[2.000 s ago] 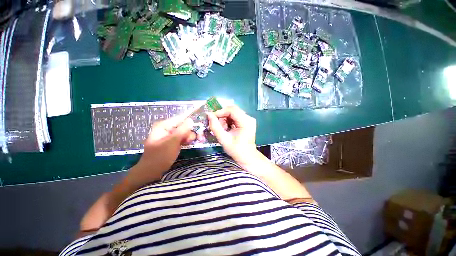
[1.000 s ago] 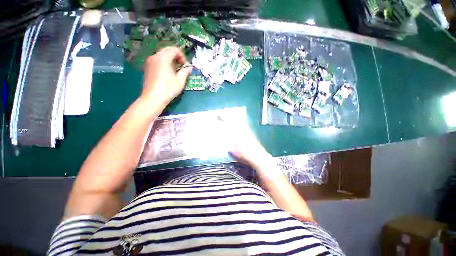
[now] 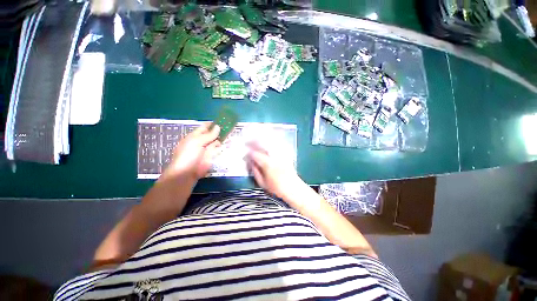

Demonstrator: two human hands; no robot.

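Note:
A green circuit board is held at its lower end by my left hand, tilted above the adhesive sheet. The adhesive sheet lies flat in front of my body, with a grid of grey-brown rectangles and white edges; its middle and right part are washed out by glare. My right hand is over the right part of the sheet. Its fingertips are blurred in the glare, and I cannot tell whether they hold a small piece.
A loose heap of green boards lies at centre back. A smaller board heap lies on clear plastic to the right. A stack of grey strips and a white card are at left. An open carton sits below the bench edge.
My left hand has come back from the centre heap to above the sheet with a board in it. My right hand has shifted slightly left over the sheet.

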